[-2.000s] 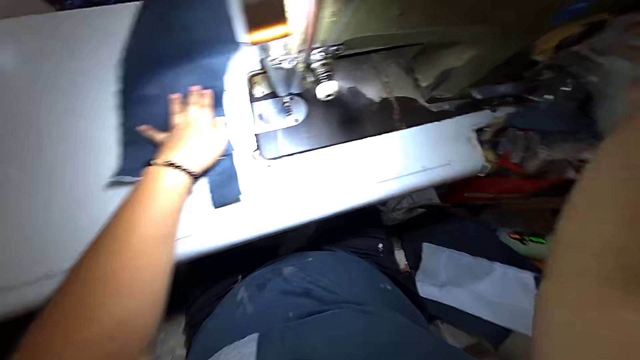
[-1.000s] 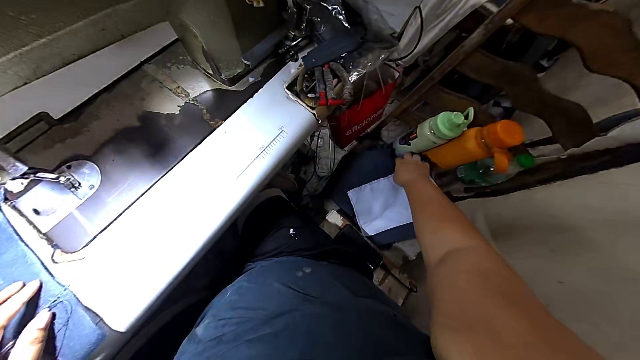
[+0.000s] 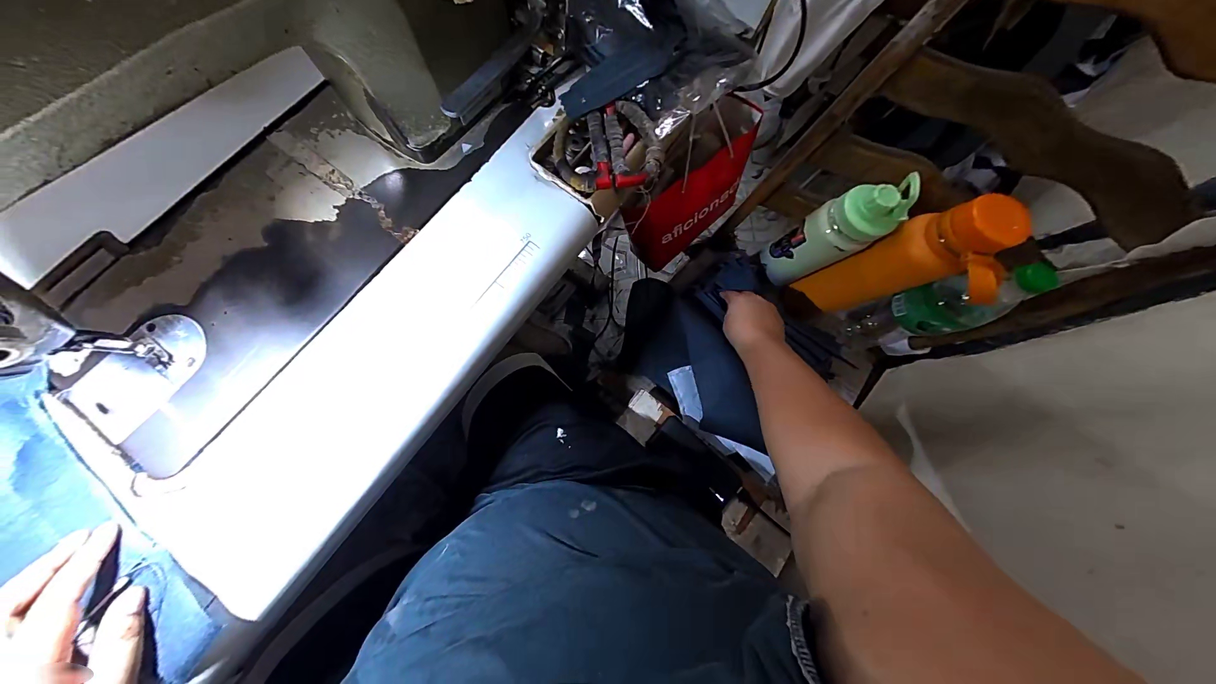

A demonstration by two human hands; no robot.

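Observation:
My left hand (image 3: 71,608) lies with fingers apart on blue fabric (image 3: 28,465) at the lower left, on the white sewing table (image 3: 380,389) beside the machine's presser foot (image 3: 142,351). To the right, below the table's level, my right hand (image 3: 753,318) grips the upper edge of a dark blue fabric piece (image 3: 717,366) among stacked dark cloth. Its fingertips are partly hidden in the folds. A small pale patch (image 3: 686,392) shows on the cloth, and part of a white piece (image 3: 750,456) shows beneath it.
Right of my right hand lie a light green bottle (image 3: 836,233), an orange bottle (image 3: 902,261) and a green-capped plastic bottle (image 3: 959,304) against a wooden frame (image 3: 1026,123). A red bag (image 3: 689,209) stands by the table's end, near plastic wrap (image 3: 703,66).
The view has swung right since the oldest frame. My right hand now holds dark fabric, which covers most of the white piece seen on top a second ago. My left hand stays on the blue fabric.

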